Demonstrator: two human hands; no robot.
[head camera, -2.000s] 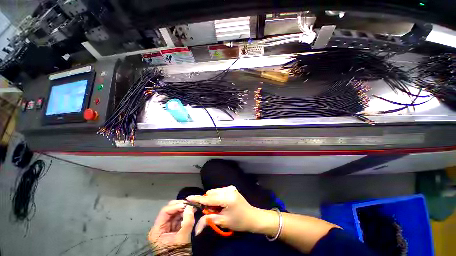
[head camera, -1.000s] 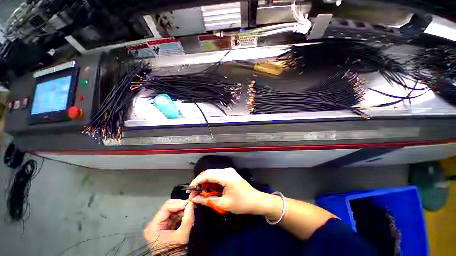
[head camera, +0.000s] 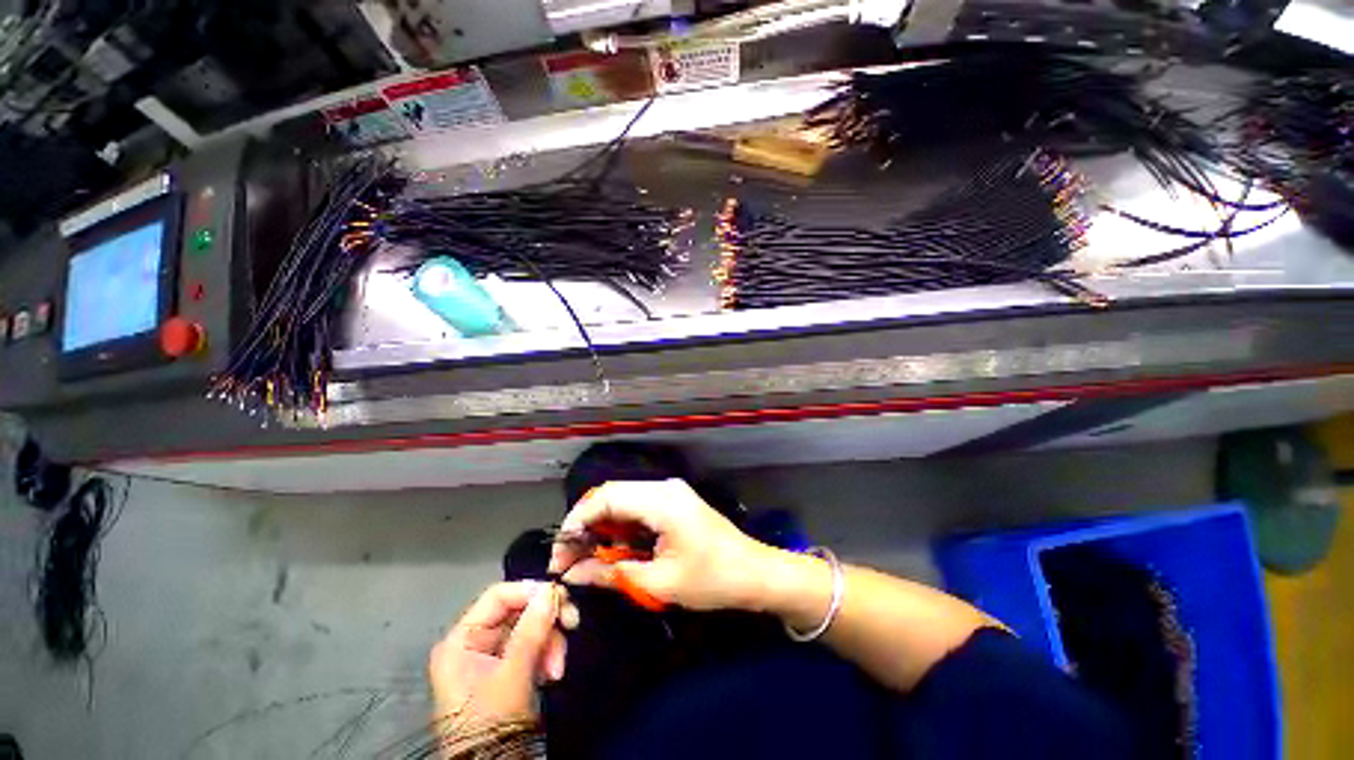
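Note:
My right hand (head camera: 668, 546) holds scissors with orange-red handles (head camera: 631, 572) over my lap, the short dark blades pointing left. My left hand (head camera: 493, 661) is just left of and below it, thumb and fingertips pinched on the end of a thin black cable. More thin black cables (head camera: 490, 739) run from under my left hand to the bottom edge. The two hands are close together. The exact cable tip between the fingers is too small to tell.
On the metal tray (head camera: 698, 330) lie a neat cable bundle (head camera: 891, 256), loose cable piles (head camera: 520, 230), a teal roll (head camera: 458, 297) and a wooden-handled tool (head camera: 780, 155). A blue bin (head camera: 1255, 624) with black cables stands at right, a control panel (head camera: 116, 290) at left.
The view has shifted, so the machine sits higher and further left. The scissor blades were close to the left fingertips and are now slightly above them. Both hands keep their hold.

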